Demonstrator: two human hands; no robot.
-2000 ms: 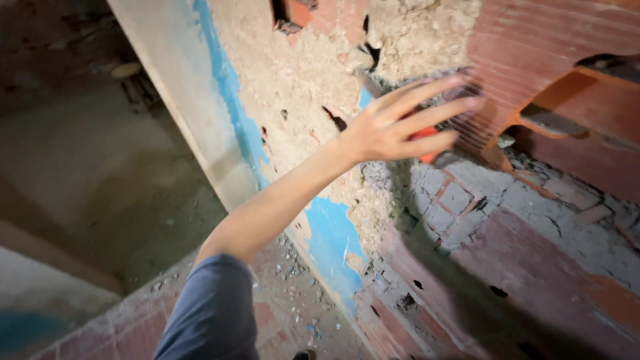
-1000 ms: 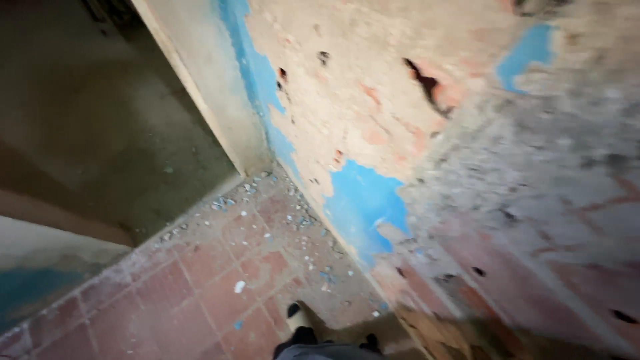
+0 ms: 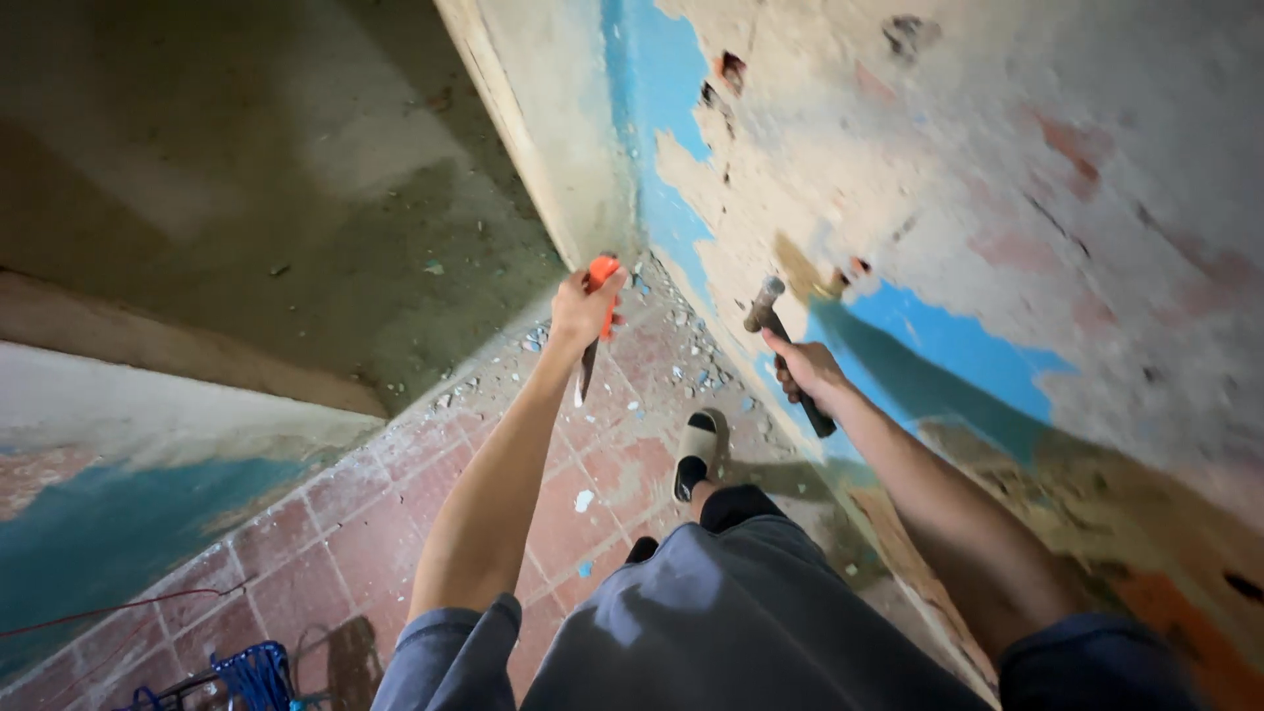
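Note:
My left hand (image 3: 585, 308) is closed around the orange guard or grip of a chisel (image 3: 604, 272), whose dark metal shaft points down toward the floor. To the right, my right hand (image 3: 810, 369) grips the dark handle of a hammer (image 3: 766, 301), its metal head upward and close to the wall. That wall (image 3: 889, 197) has bare plaster, patches of blue paint and small holes. The two tools are apart, and neither plainly touches the wall.
Rubble and plaster chips (image 3: 691, 346) lie along the wall's foot on the red tile floor (image 3: 395, 523). A doorway edge (image 3: 509, 118) rises ahead. Blue cord (image 3: 255, 676) and a thin red cable (image 3: 128, 604) lie at lower left. My shoe (image 3: 699, 449) stands near the wall.
Both hands are now in view, holding the chisel and hammer; one second ago neither showed. Two seconds ago one hand was up against the broken brick. The view has swung down toward the floor.

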